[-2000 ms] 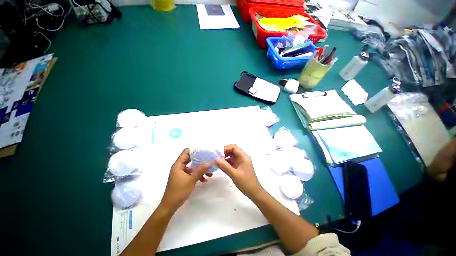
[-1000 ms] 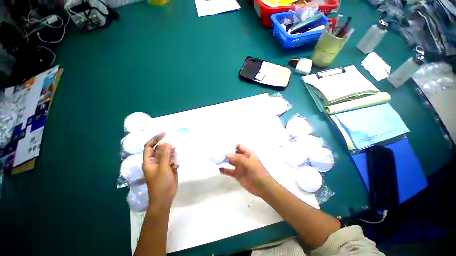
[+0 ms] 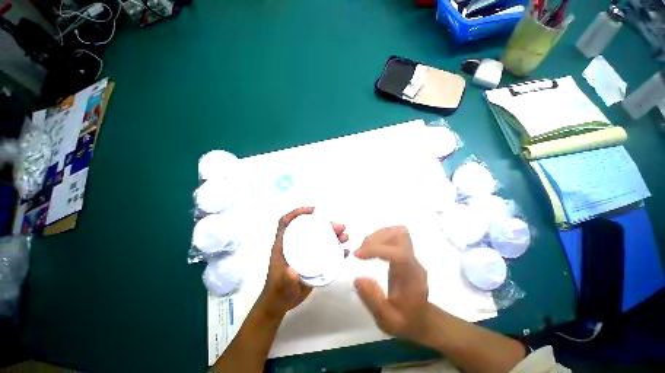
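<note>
My left hand (image 3: 286,280) holds a round white unit (image 3: 312,246) above the white work sheet (image 3: 364,175); its flat disc face shows and no clear film can be made out on it. My right hand (image 3: 399,280) is just right of the unit, fingers apart, slightly blurred and holding nothing that I can see. Bagged white units (image 3: 216,234) lie in a column on the sheet's left edge. More bagged units (image 3: 484,267) lie in a cluster at its right, with crinkled clear film around them.
A black and beige phone or case (image 3: 421,84) lies behind the sheet. At the right are a clipboard with papers (image 3: 561,109), a blue folder (image 3: 642,255) and a black slab (image 3: 601,269) with a cable. A pen cup (image 3: 531,45) and blue basket (image 3: 477,23) stand behind.
My hands were together on the unit, then apart; now my left hand holds a white unit up, with my right hand open beside it. The view has shifted, so the bench things sit farther right and higher.
</note>
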